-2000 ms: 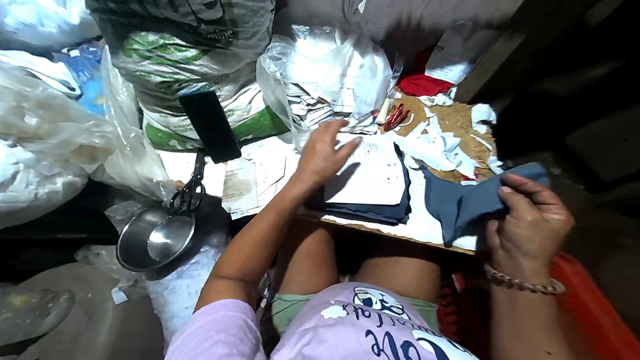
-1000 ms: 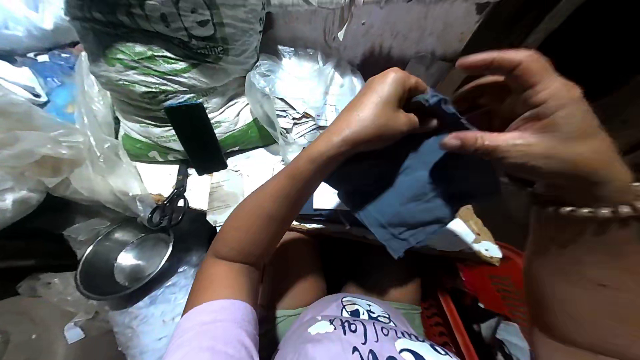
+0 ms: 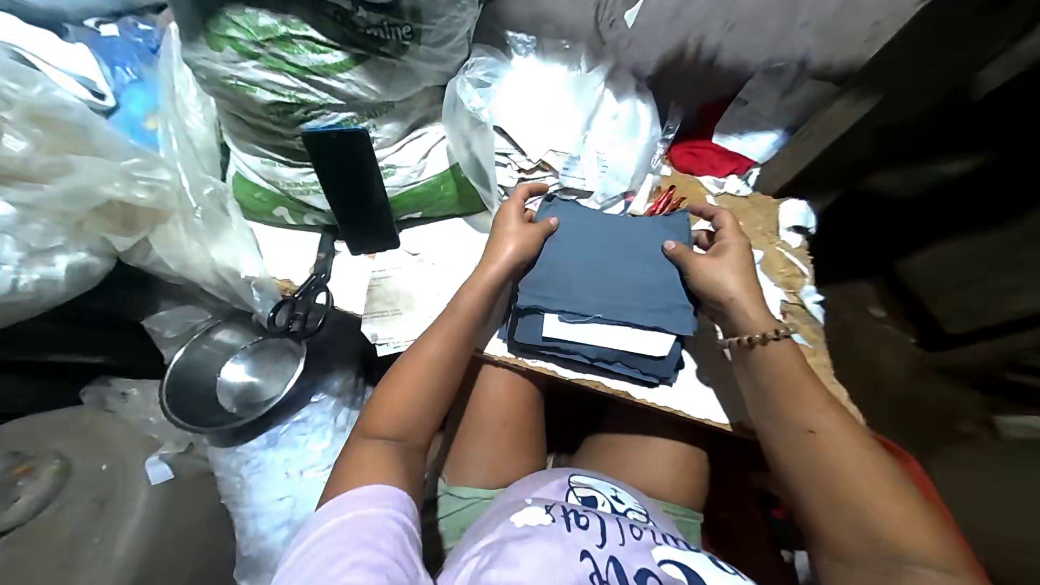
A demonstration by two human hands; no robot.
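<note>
A blue-grey cloth piece lies spread over a stack of similar dark cloth, with a strip of white paper showing between them. My left hand pinches the cloth's upper left corner between thumb and fingers. At the upper right corner, my right hand has its thumb on the cloth and its fingers at the edge. Red-handled snips or a similar small red tool lie just behind the cloth.
Black-handled scissors lie at the table's left, by a metal bowl. A dark phone leans on a large printed sack. A clear plastic bag of papers stands behind. Scraps litter the board's right side; red cloth lies farther back.
The cloth, held off to the right two seconds ago and raised between both hands one second ago, now lies flat on the stack. Both hands have come down to its upper corners.
</note>
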